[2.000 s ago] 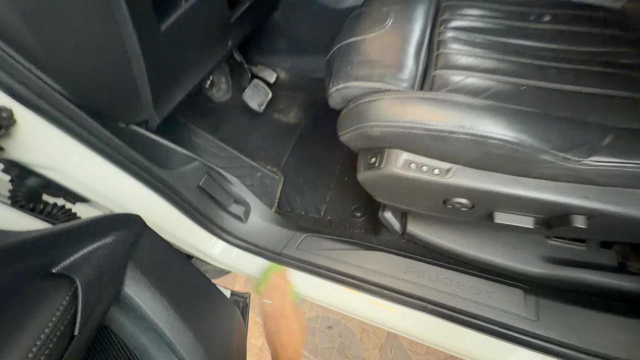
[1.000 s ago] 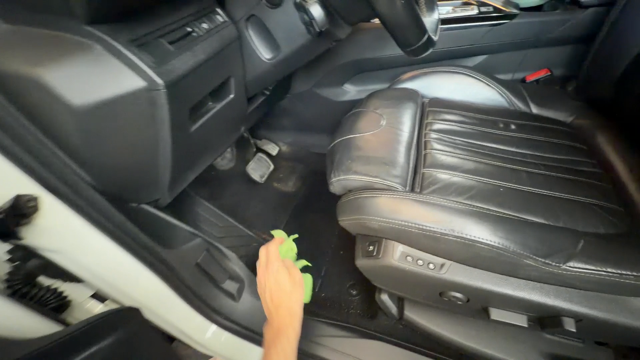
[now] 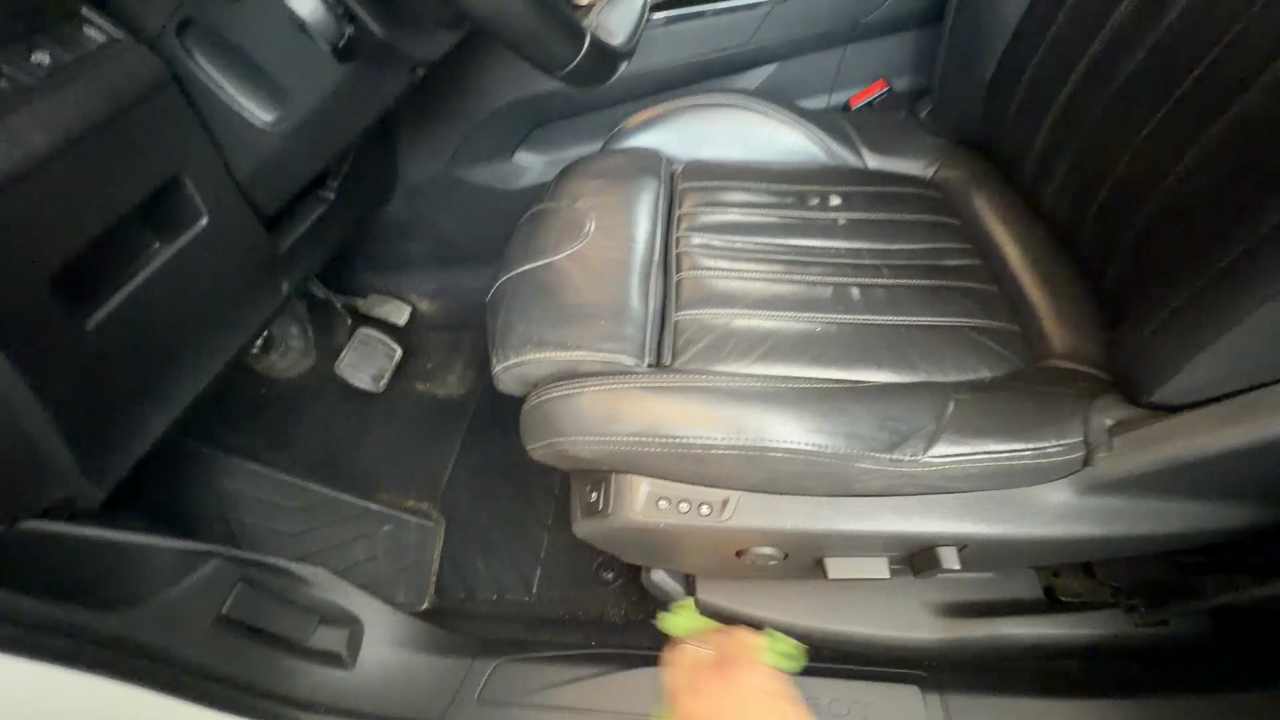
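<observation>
My right hand (image 3: pixel 735 680) is at the bottom edge, just right of the middle, blurred and partly cut off. Its fingers are closed on a crumpled green cloth (image 3: pixel 688 618), which pokes out on both sides of them. Hand and cloth are over the door sill trim (image 3: pixel 570 685), in front of the lower side of a black leather car seat (image 3: pixel 850 320). Whether the cloth touches the sill cannot be told. My left hand is out of view.
Pedals (image 3: pixel 369 360) and a dark floor mat (image 3: pixel 330 530) lie in the footwell at left. Seat controls (image 3: pixel 856 568) stick out above the sill. The lower steering wheel (image 3: pixel 560 40) hangs at the top, and a red belt buckle (image 3: pixel 869 95) stands behind the seat cushion.
My right hand with the green cloth has moved from over the footwell edge to the right, beside the seat base. The view has shifted, showing more of the seat.
</observation>
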